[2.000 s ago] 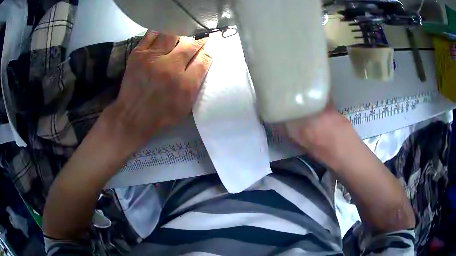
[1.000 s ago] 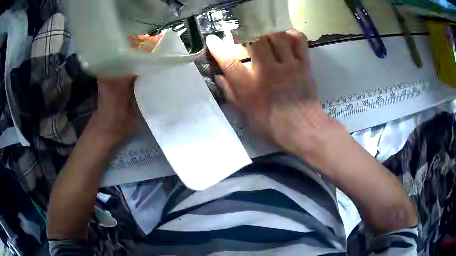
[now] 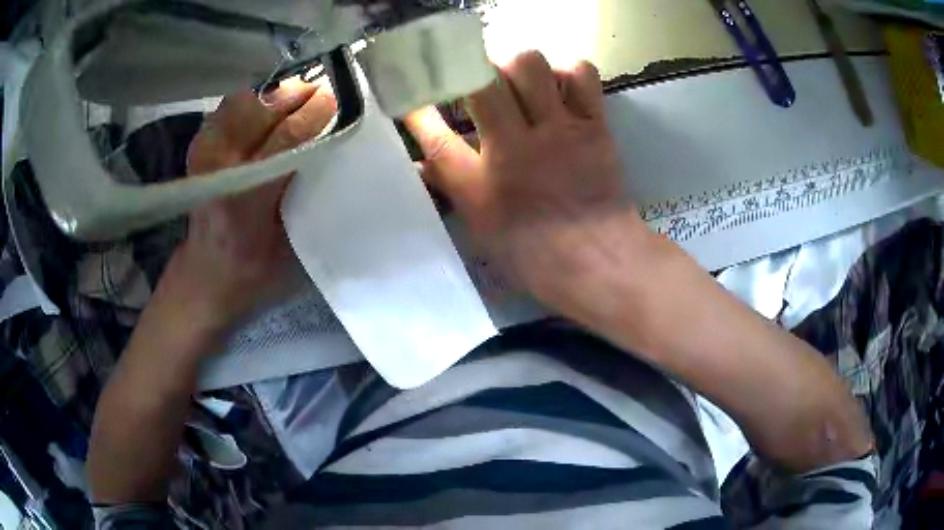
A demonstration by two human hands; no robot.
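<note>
The white cuff piece (image 3: 385,259) lies lengthwise from the needle area down over the table's front edge, its rounded end toward me. My left hand (image 3: 248,155) is at its upper left, fingers bent near the presser foot and partly hidden behind the pale loop (image 3: 186,192). My right hand (image 3: 549,176) is on the right of the strip, thumb and fingers closed down on a small dark cloth part beside it. The pale block of the sewing machine (image 3: 433,64) hides some fingertips. Exactly what each hand grips is hard to see.
Purple-handled snips (image 3: 766,67) and a flat brown tool (image 3: 844,67) lie at the back right. A yellow block (image 3: 916,98) stands at the right edge. A ruler (image 3: 766,197) runs along the table front. Plaid cloth (image 3: 109,269) is piled at left, with more on the right.
The machine parts and loop appear shifted in view. My right hand has come from below right to beside the strip. The white strip has swung left at its near end.
</note>
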